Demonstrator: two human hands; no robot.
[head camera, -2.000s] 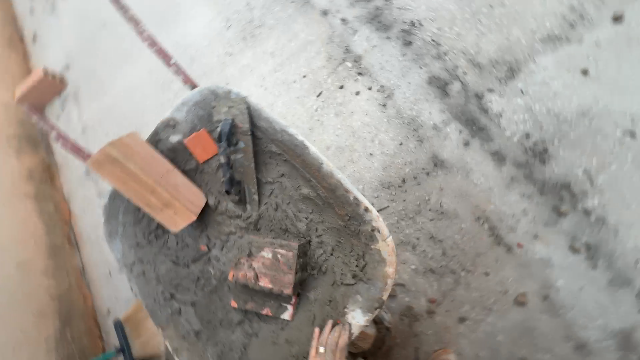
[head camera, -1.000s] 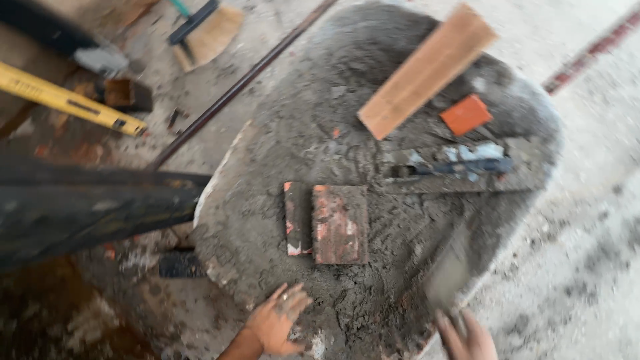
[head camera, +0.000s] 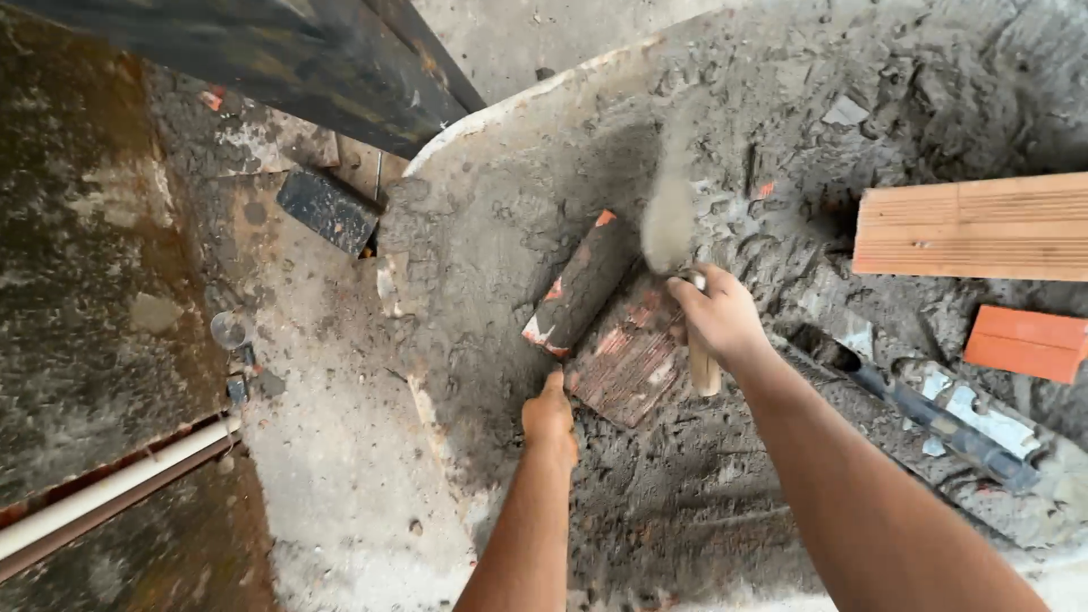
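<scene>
A wide tub with a pale rim (head camera: 544, 89) holds grey mortar (head camera: 484, 246). My right hand (head camera: 722, 314) is closed around the wooden handle of a trowel (head camera: 671, 217), whose blurred blade points up and away over the mortar. Below the trowel lies a ribbed clay block piece (head camera: 625, 357) smeared with mortar, and against its upper left side a second mortar-covered piece (head camera: 578, 285) lies slanted. My left hand (head camera: 551, 421) touches the near corner where the two pieces meet; its fingers are partly hidden, so whether it grips is unclear.
On the right of the tub lie a long ribbed clay block (head camera: 969, 225), an orange brick piece (head camera: 1026, 342) and a mortar-smeared float with a dark handle (head camera: 943, 421). A dark beam (head camera: 340, 68) meets the rim at upper left. A black block (head camera: 329, 211) and a pale pipe (head camera: 110, 489) are at left.
My right hand has taken hold of the trowel and moved over the mortar beside the block pieces. My left hand has come to their near corner. The view has turned and come closer.
</scene>
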